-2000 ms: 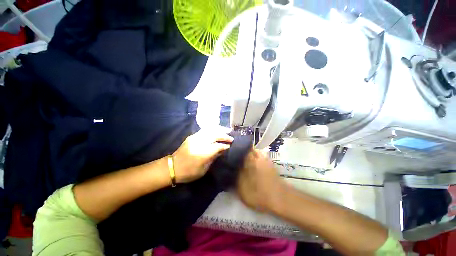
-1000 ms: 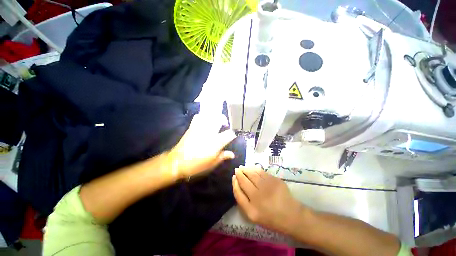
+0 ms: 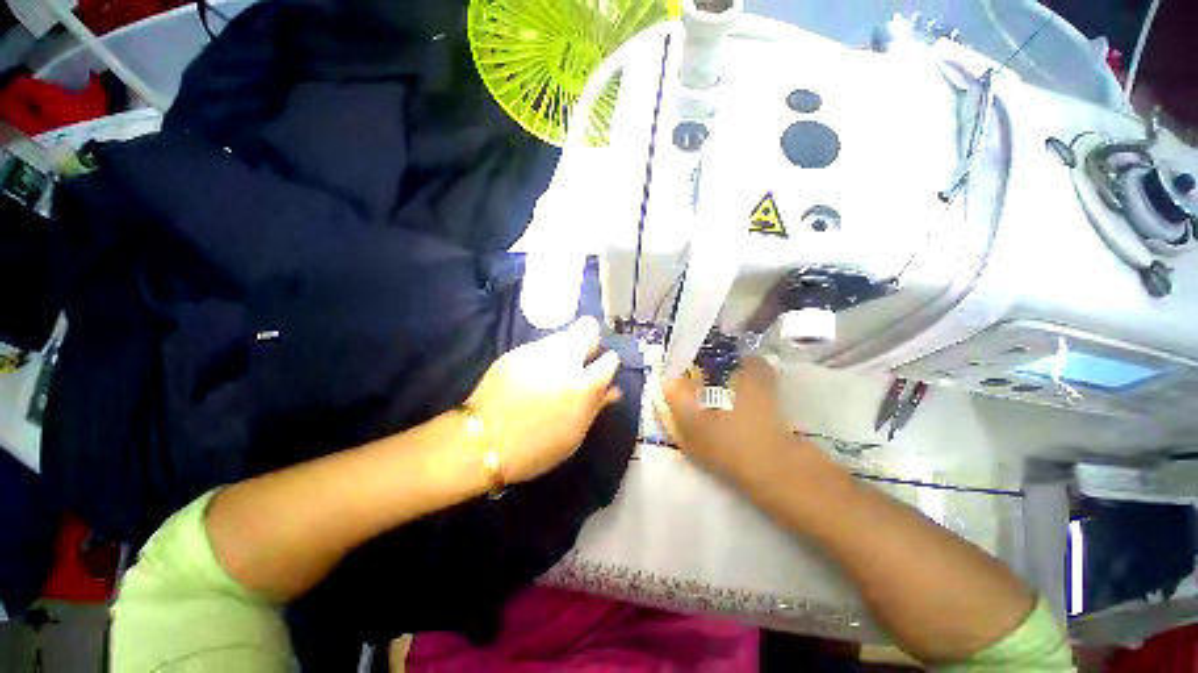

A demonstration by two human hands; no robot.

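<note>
A dark navy garment [image 3: 355, 329] lies heaped left of the needle, with its edge at the presser foot [image 3: 641, 345] of the white sewing machine [image 3: 867, 158]. My left hand [image 3: 545, 401] holds the cloth just left of the needle, thumb and fingers pressed together on it. My right hand [image 3: 723, 414] is right of the needle, partly behind the black guide with its white ribbed knob [image 3: 716, 397]. Its fingertips are near the cloth edge beside the foot; whether they grip anything cannot be told. A small white mark [image 3: 268, 335] shows on the cloth.
Snips [image 3: 900, 408] lie on the bed right of my right hand. The lit lamp [image 3: 554, 283] stands left of the needle. A yellow-green fan [image 3: 558, 59] is behind. A printed ruler strip [image 3: 709, 602] runs along the table's front edge. A dark rectangle [image 3: 1132, 559] is at right.
My right hand has moved up from the bed to beside the needle and guide. My left hand has shifted slightly right and lower, still on the cloth.
</note>
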